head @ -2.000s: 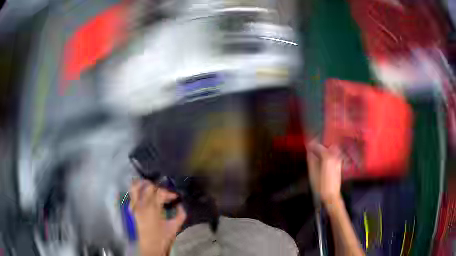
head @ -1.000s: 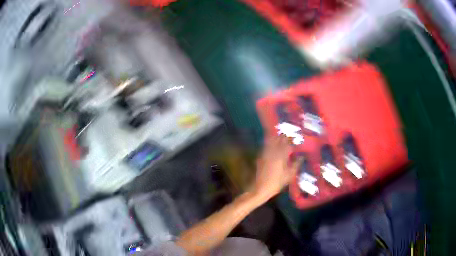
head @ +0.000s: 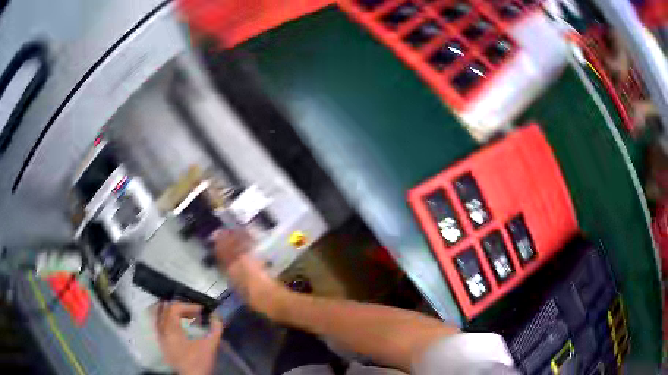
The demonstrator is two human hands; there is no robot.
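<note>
The bench machine (head: 289, 209) has a fixture (head: 205, 220) on its top, left of centre. My right hand (head: 238, 256) reaches over the machine with its fingers at the fixture; they are blurred, and whether they hold anything is unclear. My left hand (head: 189, 340) is at the bottom left by the machine front, fingers curled, close to a long dark bar (head: 172, 284); I cannot tell if it holds something. A red tray (head: 524, 172) on the right has several phone-like units (head: 497, 255) in its pockets, some with bright patches.
A filled red tray (head: 469, 95) lies at the top on a pale slab (head: 524, 66), on the green bench top (head: 366, 102). Black trays (head: 564, 307) stand at the lower right. A yellow-ringed red button (head: 297, 239) is on the machine. Another person's hand shows at the right edge.
My right hand has moved left from the red tray to the machine's fixture. My left hand has come into view at the bottom left. The view has steadied and shifted.
</note>
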